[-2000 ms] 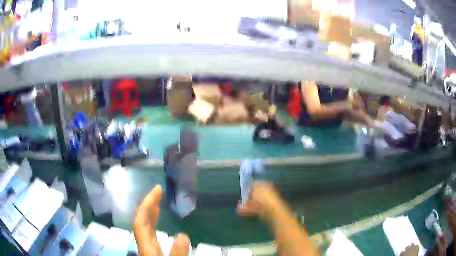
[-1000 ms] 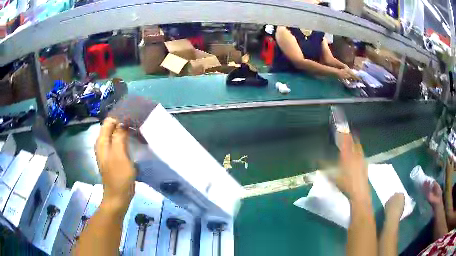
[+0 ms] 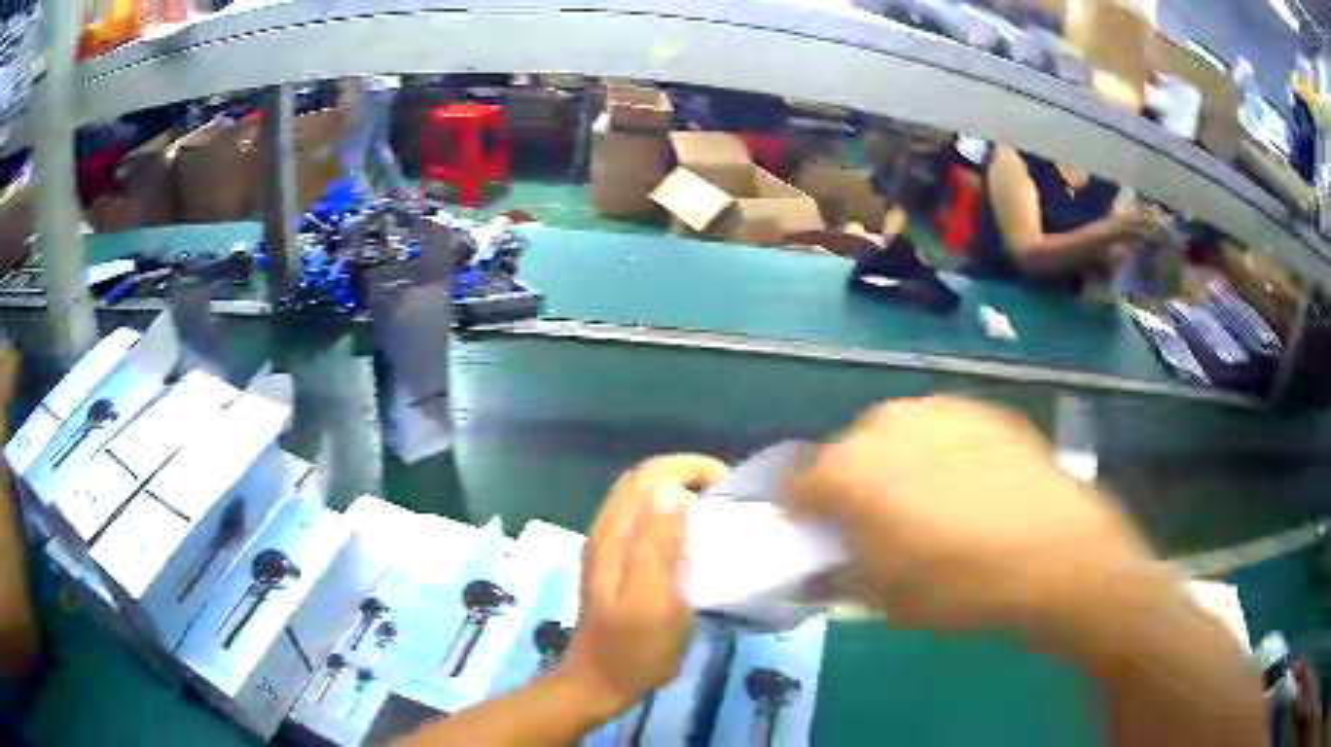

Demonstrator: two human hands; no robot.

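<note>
My left hand (image 3: 639, 584) is wrapped around the left side of a white and grey retail box (image 3: 752, 552), held with its end towards me above the front row of boxes. My right hand (image 3: 934, 511) is blurred and lies at the box's upper right edge; its fingertips are partly hidden, and I cannot tell if it holds something. Pale blue retail boxes (image 3: 278, 577) with dark device pictures stand in a row on the green bench at left and below my hands.
An open grey box (image 3: 415, 365) stands upright on the dark green conveyor belt (image 3: 613, 401). Blue and black parts (image 3: 387, 248) are piled on the far bench. A person (image 3: 1044, 219) works across at right. A pale overhead shelf (image 3: 584, 44) spans the top.
The view has swung left. My left hand has brought the box down and turned it end-on. My right hand has moved from the right side to the box. An upright grey box now shows on the belt.
</note>
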